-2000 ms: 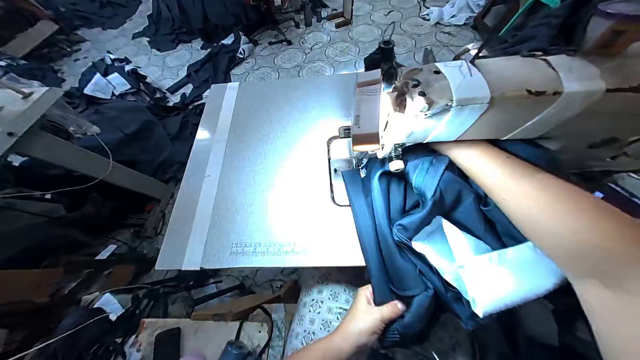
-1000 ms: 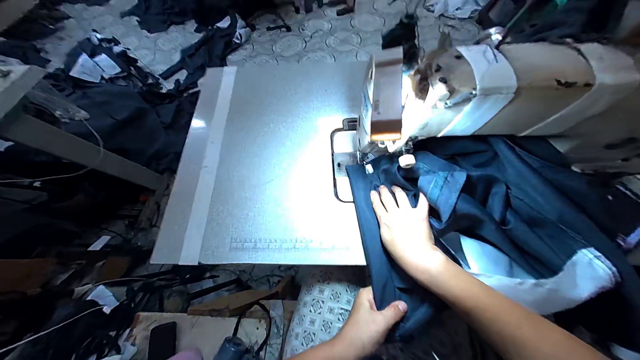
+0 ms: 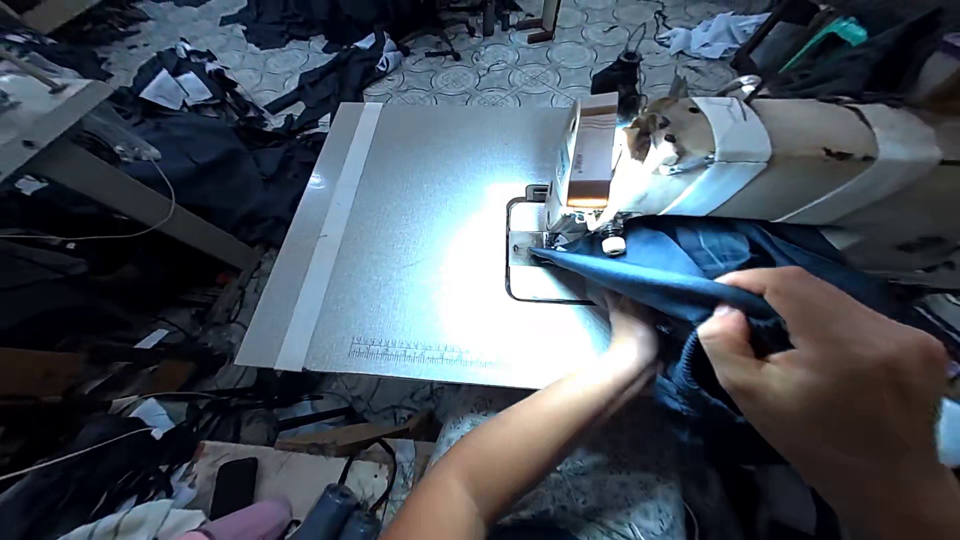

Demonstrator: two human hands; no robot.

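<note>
Dark blue fabric [image 3: 652,274] runs from beneath the needle area of an industrial sewing machine [image 3: 817,161] toward the right, its near edge lifted off the bed. My right hand [image 3: 817,367] pinches a raised fold of this cloth between thumb and index finger, at the right. Under the fold is my left hand [image 3: 630,322], blurred, with its fingers hidden beneath the fabric; whether they grip it cannot be seen. The presser foot area lies just left of a round white knob [image 3: 613,245], over the metal needle plate [image 3: 525,249].
The pale machine table [image 3: 420,225] has a printed ruler [image 3: 412,351] near its front edge. Dark cloth pieces [image 3: 195,165] are heaped on the left floor. A black phone [image 3: 234,487] lies on a board at lower left, and a white table [image 3: 52,112] stands upper left.
My right hand has moved off the flat cloth to the right and lifts a fold. My left hand has moved from the fabric's near end up beneath it, toward the needle.
</note>
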